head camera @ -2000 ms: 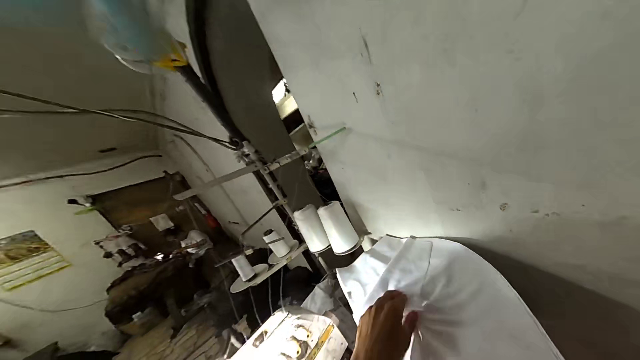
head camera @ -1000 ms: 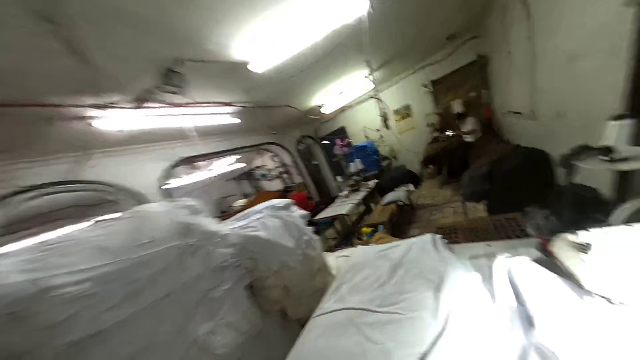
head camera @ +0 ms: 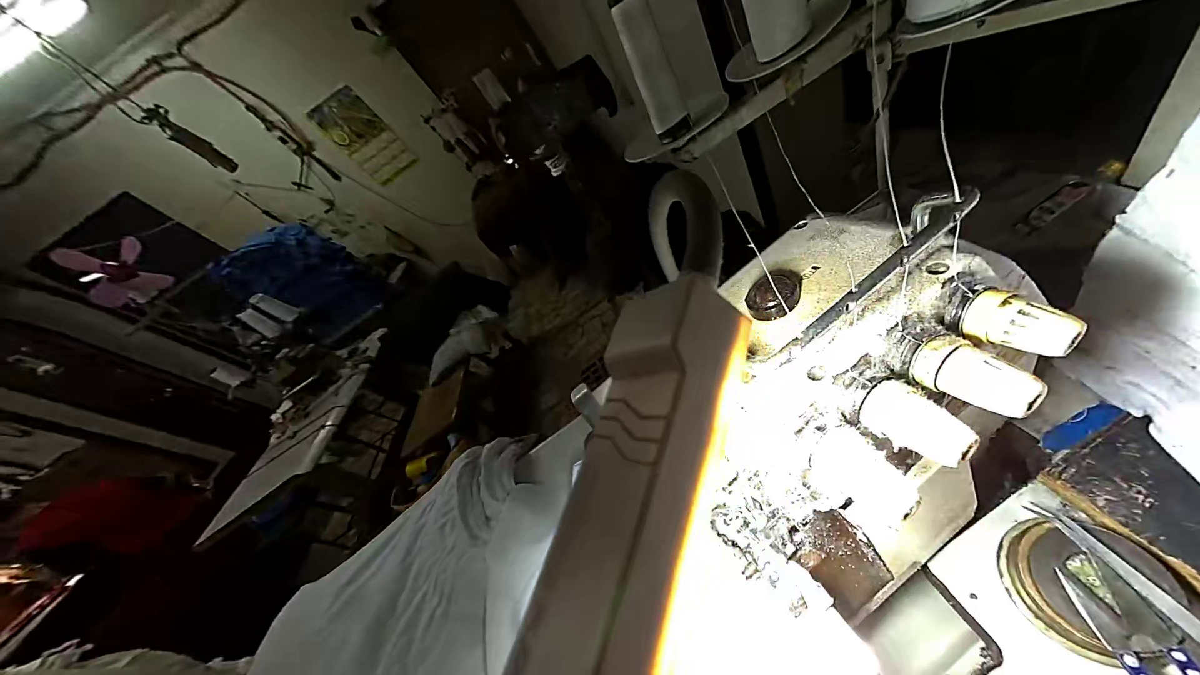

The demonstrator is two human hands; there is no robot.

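Observation:
Neither of my hands shows in the view of now. An industrial sewing machine's head, dusty with lint, fills the right half, with several tension knobs on its front and threads running down to it. A lit lamp with a beige housing stands close to the camera and glares over the machine. White cloth hangs in folds to the left of the lamp. Metal thread scissors lie at the lower right over a round plate. More white fabric is at the right edge.
Thread cones stand on a rack above the machine. Farther back on the left are a long white worktable, a blue bundle, red cloth and a pink fan. Cables hang along the wall.
The view has swung widely and now faces the machine closely. The hand on white cloth from two seconds ago is out of view.

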